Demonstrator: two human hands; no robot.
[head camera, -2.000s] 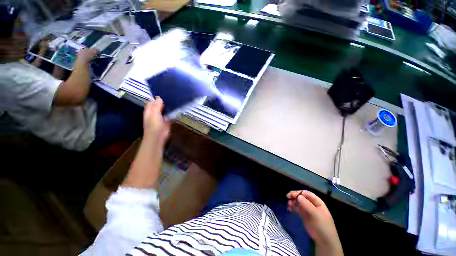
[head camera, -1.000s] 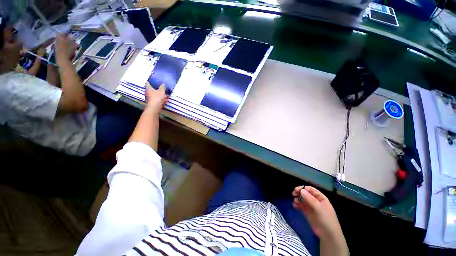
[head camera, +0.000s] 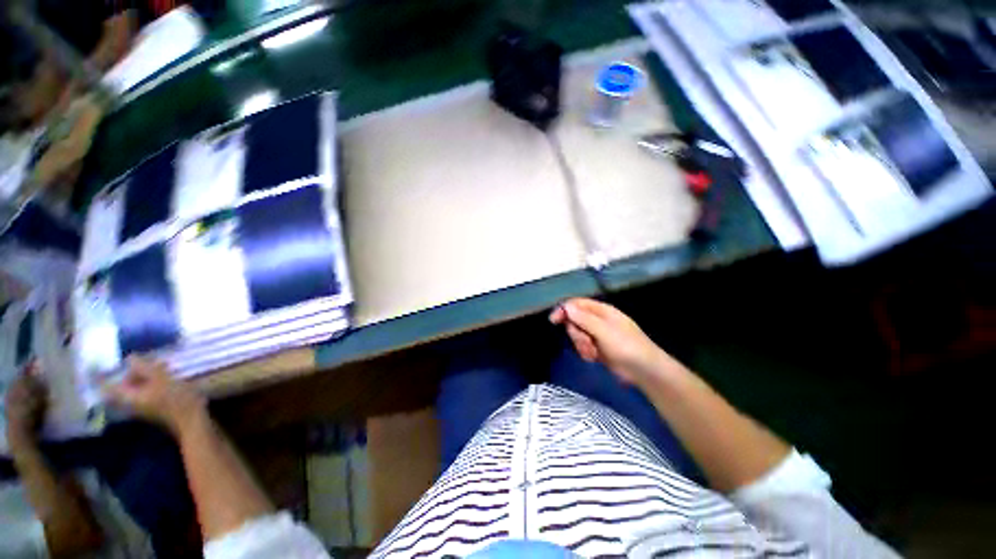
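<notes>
Several panel assemblies, each half dark and half white, lie on the stack of white carrier sheets (head camera: 262, 330) at the left. The near dark panel (head camera: 286, 251) reflects light. My left hand (head camera: 153, 390) is blurred at the stack's near left edge; whether it grips a sheet cannot be told. My right hand (head camera: 603, 334) is just off the bench's front edge, fingertips drawn together; whether they hold something small cannot be told. The soldering gun (head camera: 704, 191) with its red trigger lies at the right of the beige board (head camera: 459, 207).
A black box (head camera: 526, 82) stands at the board's far side, its cable (head camera: 576, 202) running to the front edge. A solder spool (head camera: 614, 96) stands beside it. More carrier sheets with assemblies (head camera: 836, 235) lie at the right. Another person's arm (head camera: 49, 480) is at the left.
The view has swung to the right. My left hand set a panel onto the stack and is now at its near left edge. My right hand is nearer the bench edge.
</notes>
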